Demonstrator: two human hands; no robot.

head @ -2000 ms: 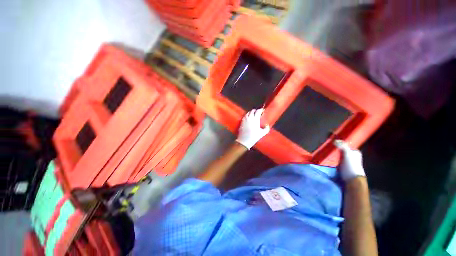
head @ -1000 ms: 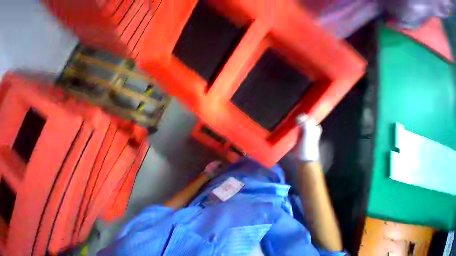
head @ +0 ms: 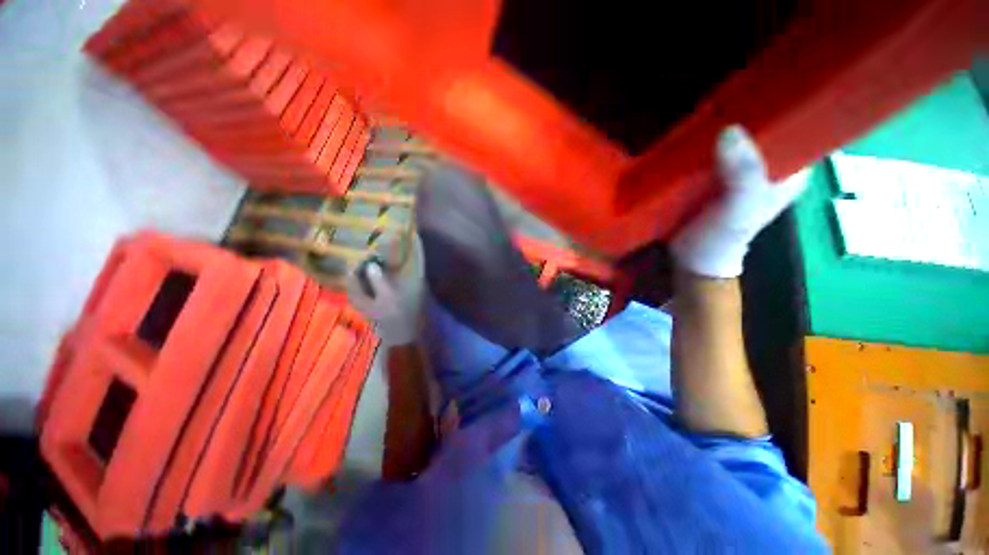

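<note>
A large red foam tray (head: 542, 141) with openings fills the top of the view, close to the camera and tilted. My gloved right hand (head: 732, 217) grips its lower right edge, thumb raised on the near side. My gloved left hand (head: 393, 293) is low at centre left, off this tray and blurred. It is beside a dark grey shape (head: 477, 249), perhaps my raised leg. Whether my left hand holds anything cannot be told.
Stacked red foam trays (head: 206, 369) stand at left, with another stack (head: 271, 98) behind near a wooden pallet (head: 315, 222). At right, pale plates (head: 922, 211) lie on a green bench mat (head: 868, 298). An orange-brown fixture (head: 840, 401) holds a small pale strip (head: 904, 461).
The large tray has come up closer to the camera, still held by my right hand. My left hand left the tray's edge and now shows beside the dark shape. The bench has come further into view.
</note>
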